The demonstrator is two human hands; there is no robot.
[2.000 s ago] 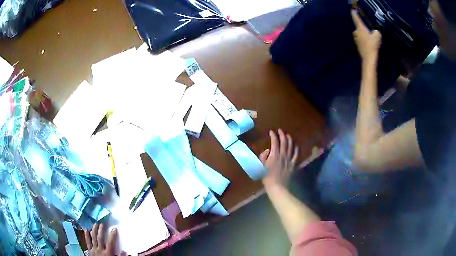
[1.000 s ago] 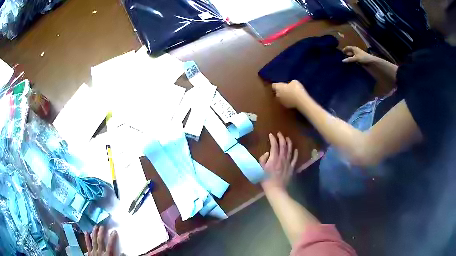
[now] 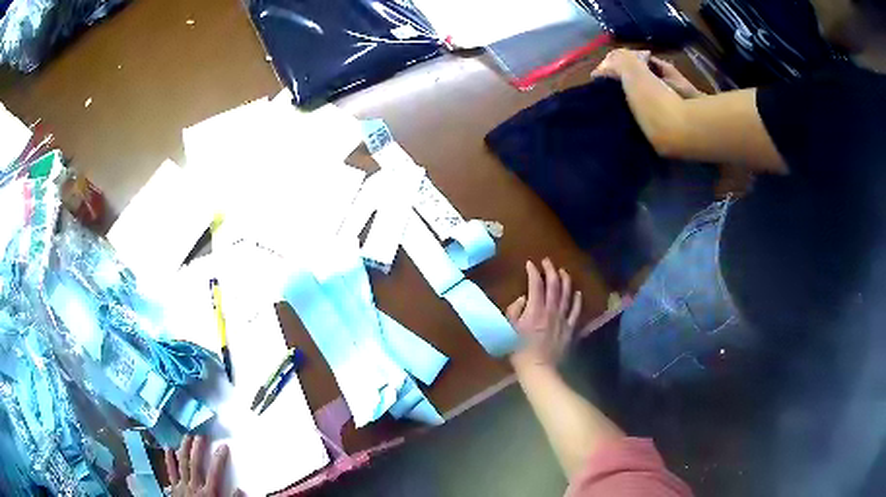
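My right hand [image 3: 546, 313] rests flat on the table edge with fingers apart, empty, beside the end of a curled pale blue barcode sticker strip [image 3: 478, 309]. My left hand [image 3: 197, 468] lies at the bottom left, cut off by the picture's edge, fingers apart, next to white paper sheets [image 3: 277, 442]. More pale blue strips [image 3: 335, 340] lie over the papers and hang toward the table's front edge. A yellow pen [image 3: 219, 315] and a dark blue pen [image 3: 275, 381] lie on the papers. The upper papers [image 3: 262, 165] are washed out by glare.
A second person [image 3: 806, 194] on the right handles a dark garment [image 3: 583, 146] on the brown table [image 3: 136, 78]. A bagged dark garment [image 3: 340, 44] and a red-edged polybag [image 3: 554, 49] lie at the back. Light blue hang tags in plastic [image 3: 107, 330] lie at the left.
The second person's hands have moved to the far edge of the dark garment, which now lies spread on the table. My two hands have stayed in place.
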